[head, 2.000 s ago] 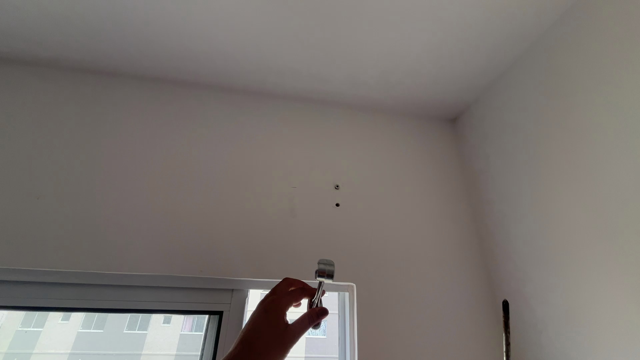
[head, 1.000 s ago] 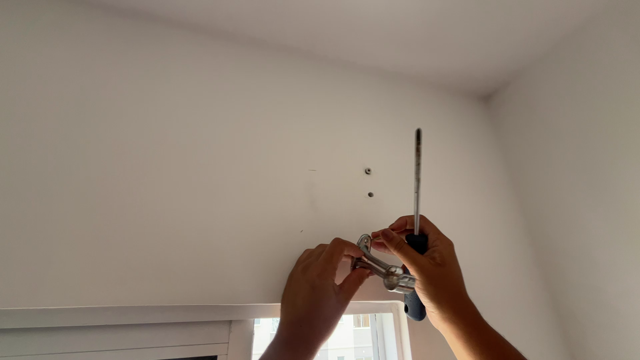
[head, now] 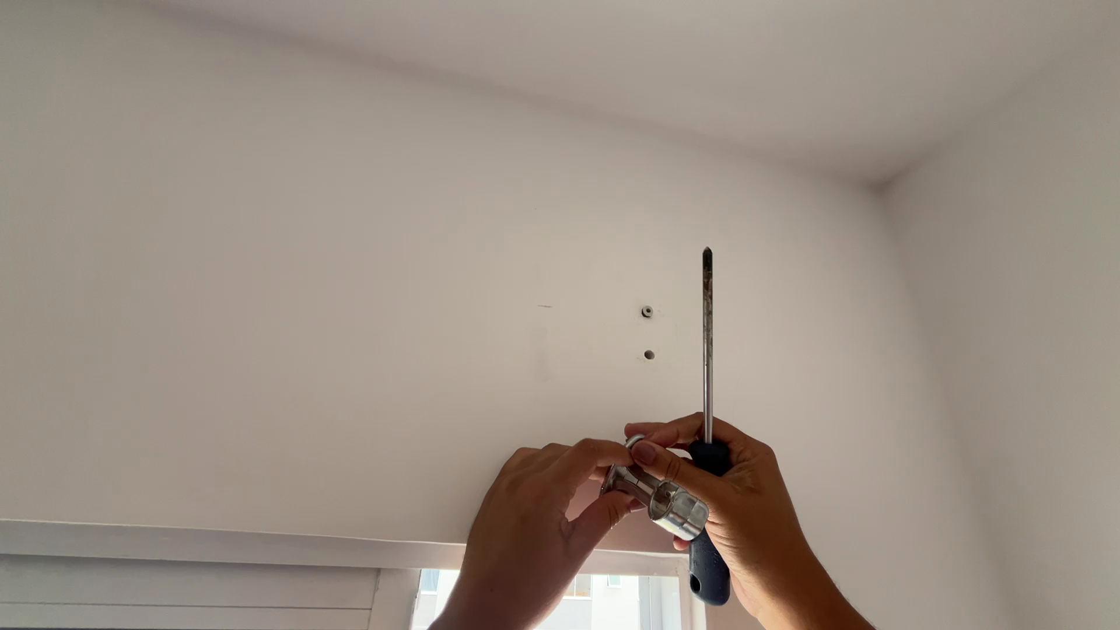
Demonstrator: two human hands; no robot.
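A shiny metal curtain-rod bracket [head: 675, 509] with a round cup end is low in the view, in front of the wall. My left hand [head: 547, 525] pinches its other end between thumb and fingers. My right hand [head: 744, 499] touches that same end with thumb and fingertips, and its palm and other fingers hold a screwdriver [head: 708, 350] upright, dark blue handle down, tip up. Whether a screw is between the fingertips is hidden. Above the hands, two holes sit one over the other in the wall; the upper hole [head: 647, 311] shows a wall plug, the lower hole [head: 649, 355] looks dark.
A white window frame [head: 219, 544] runs along the bottom left, with bright panes behind my left hand. The ceiling [head: 700, 70] slopes across the top and meets a side wall [head: 1006, 306] at the right corner. A short thin mark [head: 544, 306] lies left of the holes.
Two seconds ago only one hand showed, holding the bracket; both hands and the screwdriver are in view now. Since one second ago the bracket's cup end has tilted downward.
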